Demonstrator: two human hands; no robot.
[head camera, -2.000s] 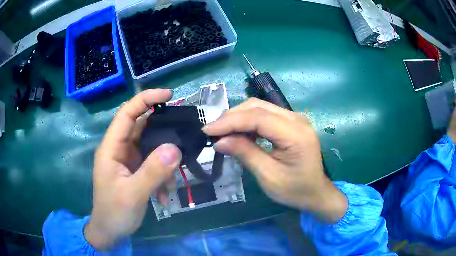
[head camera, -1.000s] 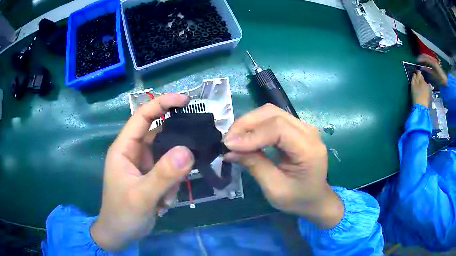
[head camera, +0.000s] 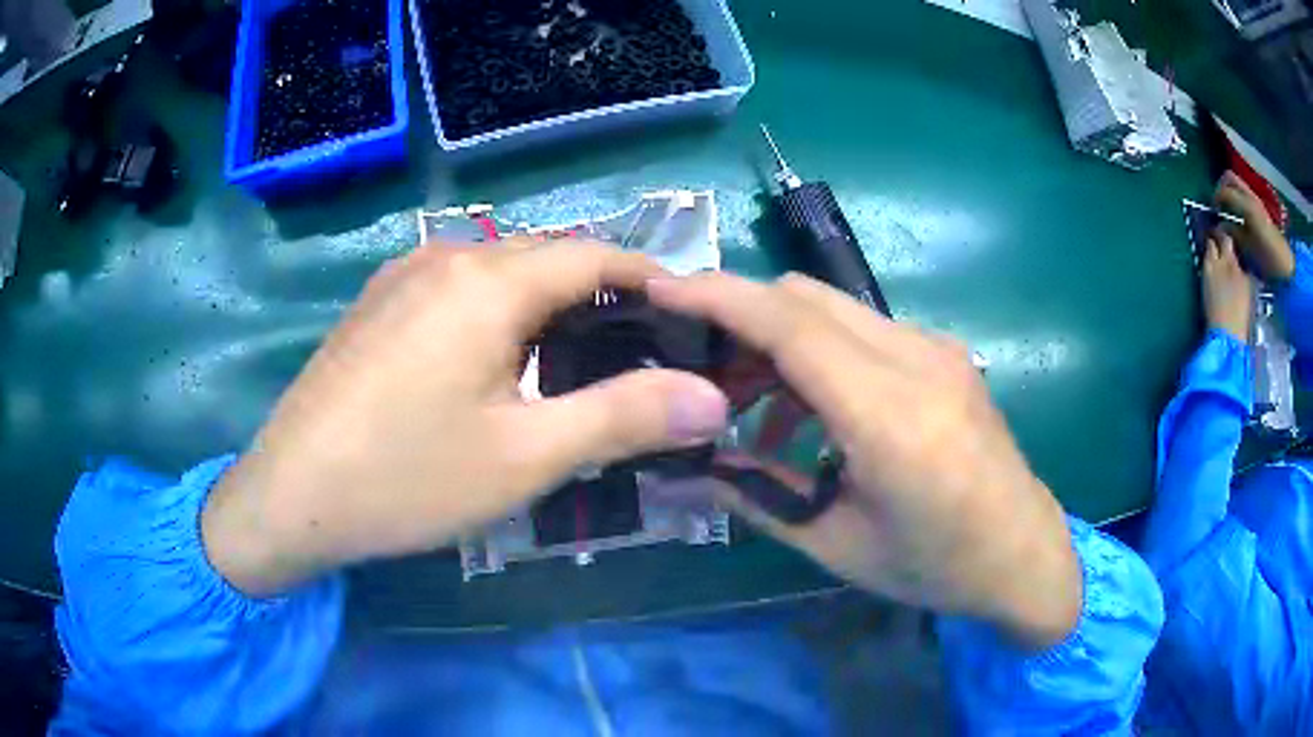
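Observation:
My left hand (head camera: 475, 389) grips a black module (head camera: 612, 346) above the white housing shell, with the thumb across its near face. My right hand (head camera: 878, 432) is on the module's right side, its fingertips touching near the top edge. A black lead (head camera: 785, 494) loops from the module under the right hand's fingers. The hands hide much of the module. The white housing shell (head camera: 691, 226) lies on the green bench under both hands; its top corners and lower edge with a dark window show.
A blue bin (head camera: 320, 161) and a clear bin (head camera: 605, 127) of black rings stand at the back left. An electric screwdriver (head camera: 832, 242) lies right of the housing. White housings (head camera: 1106, 94) lie back right. Another person's hands (head camera: 1235, 259) work at the far right.
My left hand has moved right and over the module, and my right hand has spread around its right side. The module has turned. The bins, housing and screwdriver appear shifted right and up.

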